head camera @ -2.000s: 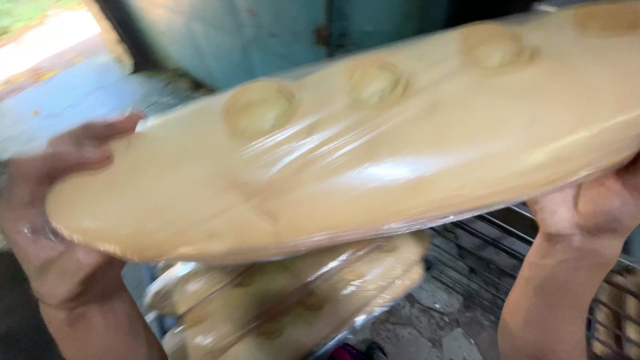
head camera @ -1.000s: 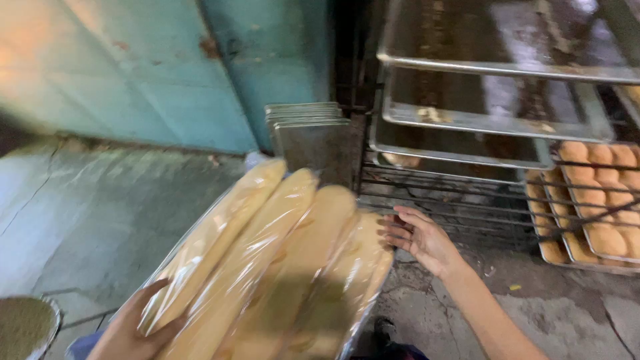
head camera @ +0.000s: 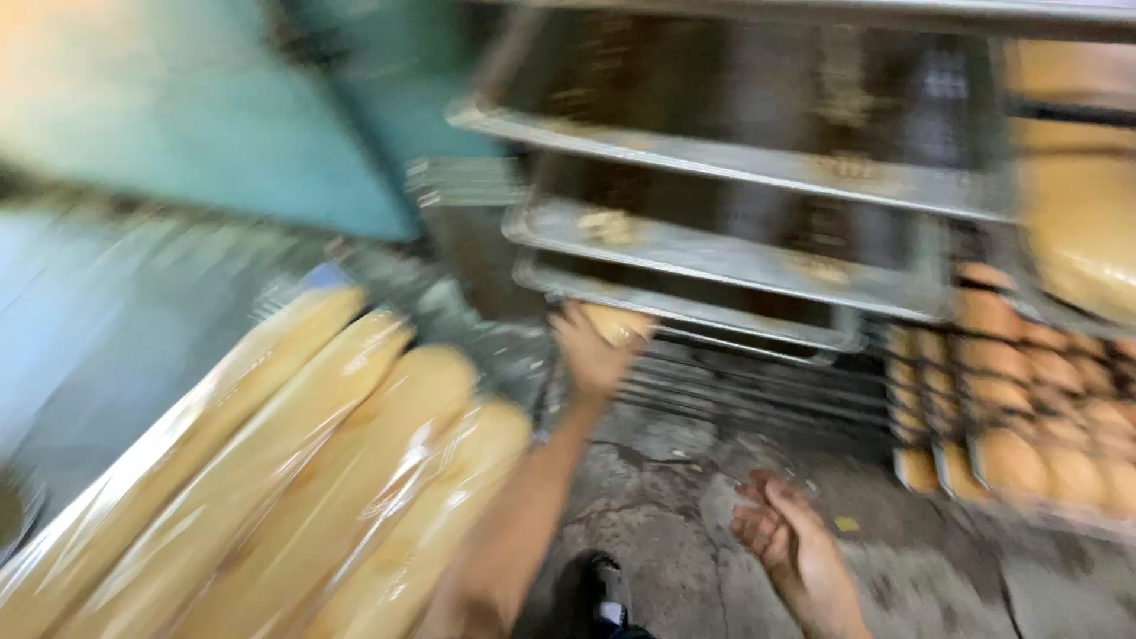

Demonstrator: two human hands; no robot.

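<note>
My left hand (head camera: 593, 351) reaches to the rack and grips the end of a wrapped bread loaf (head camera: 617, 321) that lies under the lowest of the metal trays; the rest of that loaf is hidden. Several long loaves in clear plastic (head camera: 355, 470) stand side by side at the left, next to my left forearm. My right hand (head camera: 790, 532) hangs over the floor at the lower right with its fingers apart and nothing in it.
Metal baking trays (head camera: 728, 257) with crumbs are stacked in a rack (head camera: 710, 382). Trays of round buns (head camera: 1021, 453) stand at the right, a larger loaf (head camera: 1083, 222) above them. Beyond are a teal metal door (head camera: 222, 115) and upright trays (head camera: 470, 182). My shoe (head camera: 603, 581) rests on cracked concrete.
Two seconds ago both hands held one long wrapped loaf. One second ago my left hand was at the bundled loaves; now it is at the rack. My right hand has moved away from the bundle.
</note>
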